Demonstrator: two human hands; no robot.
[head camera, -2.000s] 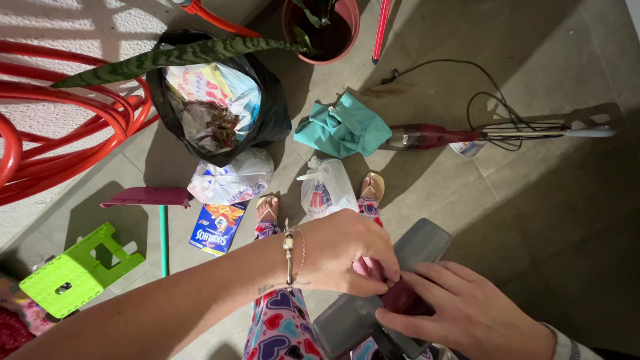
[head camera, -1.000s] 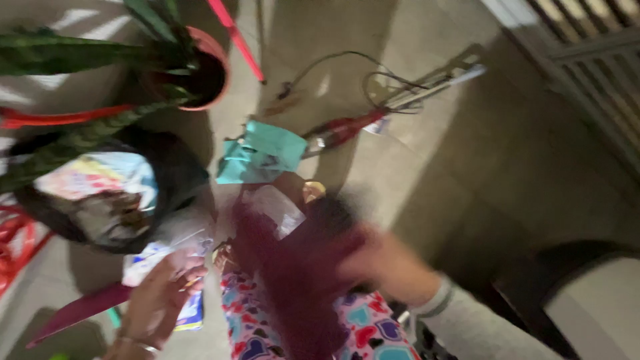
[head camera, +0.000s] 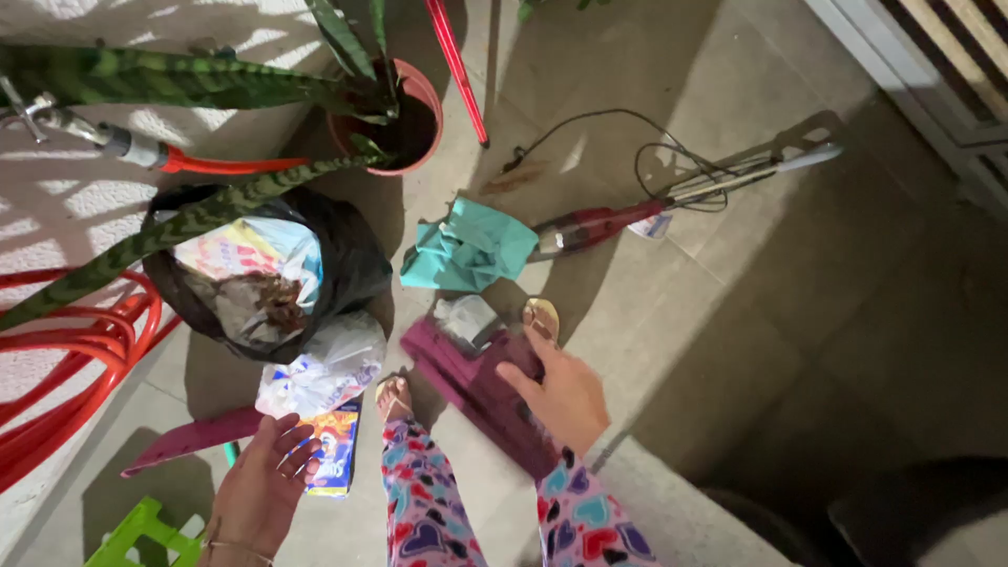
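My right hand (head camera: 563, 390) is at the right edge of a blurred maroon plastic piece (head camera: 472, 394) between and in front of my legs; whether it grips the piece cannot be told. My left hand (head camera: 272, 480) is held palm up with its fingers apart and nothing in it, over a blue and yellow packet (head camera: 337, 453). Just beyond it lie a knotted white plastic bag (head camera: 327, 370) and a maroon dustpan-like piece (head camera: 193, 441). A small whitish bag (head camera: 466, 319) shows behind the blurred piece, near a teal cloth (head camera: 472, 246).
An open black rubbish bag (head camera: 354, 252) stands near a potted snake plant (head camera: 429, 102). Orange hose (head camera: 118, 339) coils at left, above a green plastic stool (head camera: 146, 535). A red stick vacuum (head camera: 594, 228) with its cord lies beyond the cloth. A slatted frame (head camera: 929, 102) is at upper right.
Two seconds ago both hands were together over a grey and maroon object; now they are apart. The maroon piece has come down between my legs. The view has shifted.
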